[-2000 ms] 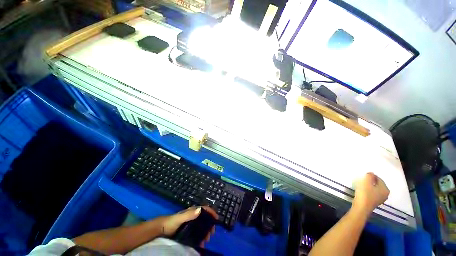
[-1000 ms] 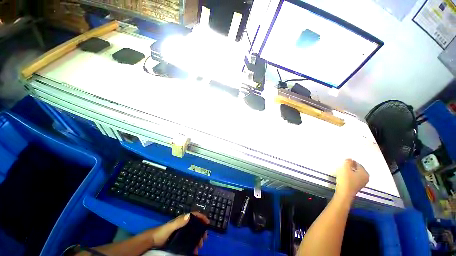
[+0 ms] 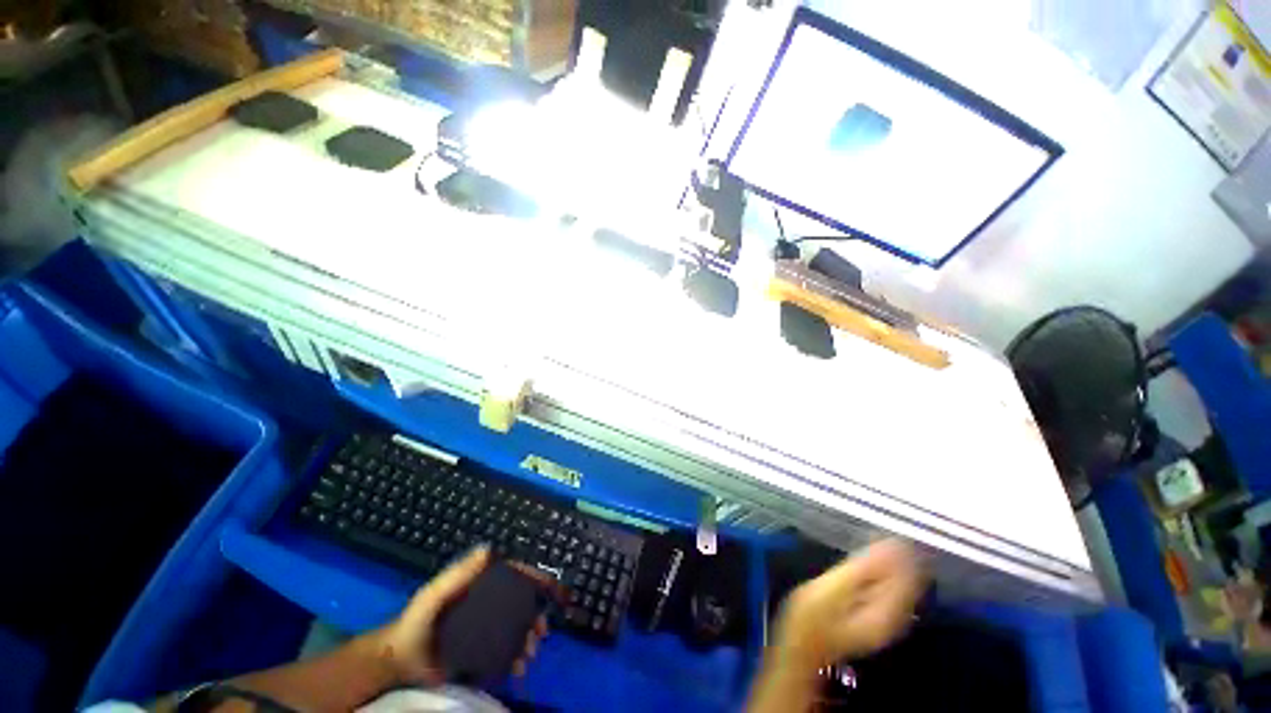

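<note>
My left hand [image 3: 421, 620], low in the centre-left over the front of the blue shelf, holds a black housing [image 3: 485, 624] with its dark flat face turned up. My right hand [image 3: 853, 599] is blurred, with curled fingers, in front of the belt's front rail and at the edge of the dark right-hand bin; whether it holds anything cannot be told. Black housings lie spaced along the white belt: two at the far left [image 3: 273, 112] [image 3: 370, 148], one near the light [image 3: 712, 290] and one beside the wooden guide bar [image 3: 807, 330].
A blinding inspection light [image 3: 537, 146] stands over the belt [image 3: 613, 327]. The monitor [image 3: 892, 137] shows one dark part. A keyboard [image 3: 467, 522], slim black item [image 3: 665, 588] and mouse [image 3: 712, 606] lie below the rail. A blue crate [image 3: 251, 467] is left, a fan [image 3: 1080, 397] right.
My right hand has left the belt's right end and moved left and down towards me. My left hand has turned the black housing so its flat face shows.
</note>
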